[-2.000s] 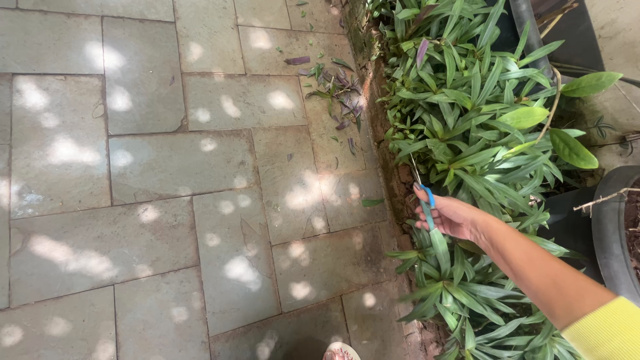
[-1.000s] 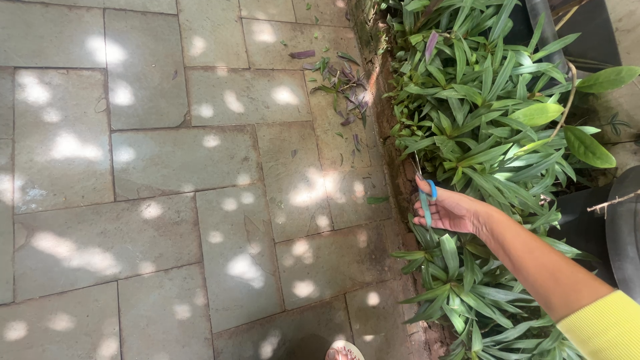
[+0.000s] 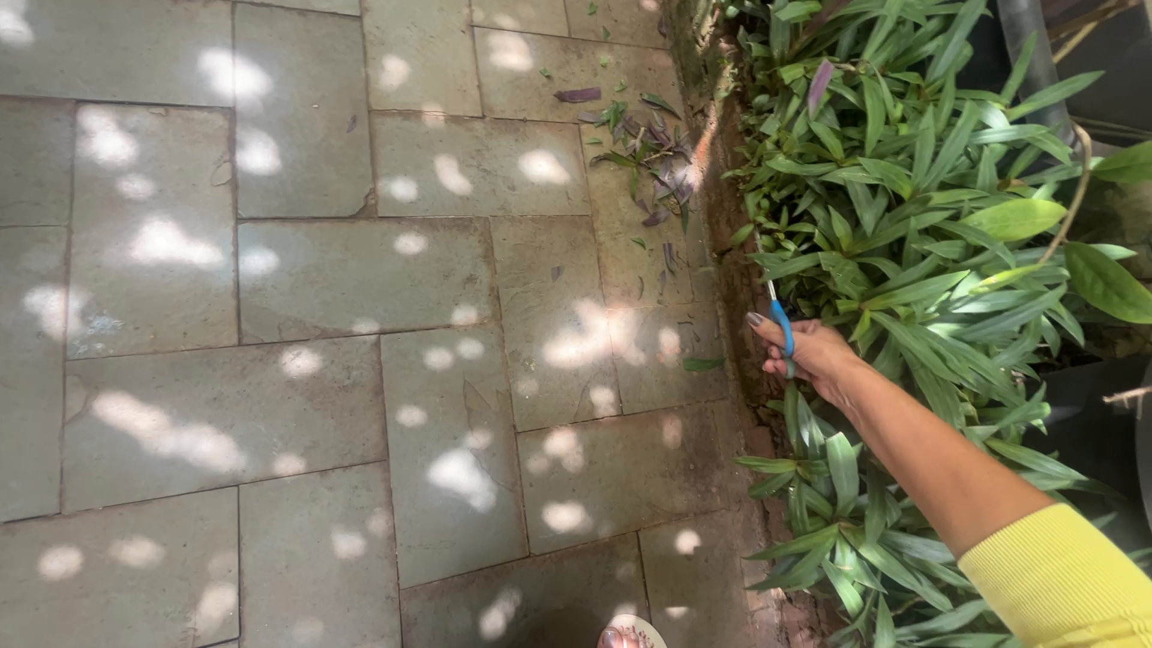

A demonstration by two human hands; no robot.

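My right hand (image 3: 805,354) reaches in from the lower right, its fingers through the handles of a pair of scissors (image 3: 780,326) with blue handles. The narrow metal blades point up and away, and their tips are partly lost among leaves at the bed's edge. Around the hand grow green strap-leaved plants (image 3: 909,225). A heap of cut green and purple leaves (image 3: 650,157) lies on the paving beyond the hand. A single green leaf (image 3: 702,364) rests on a slab just left of the hand. My left hand is out of view.
Stone paving slabs (image 3: 360,279), dappled with sunlight, cover the left side. A low brick edging (image 3: 733,261) borders the plants. Dark planters (image 3: 1098,432) stand at the right, where a twig (image 3: 1125,396) juts in. My sandalled foot (image 3: 630,634) shows at the bottom edge.
My right hand has moved slightly away along the bed's edge, with the scissors still in it. The green strip seen hanging below the handles in both earlier frames no longer shows clearly.
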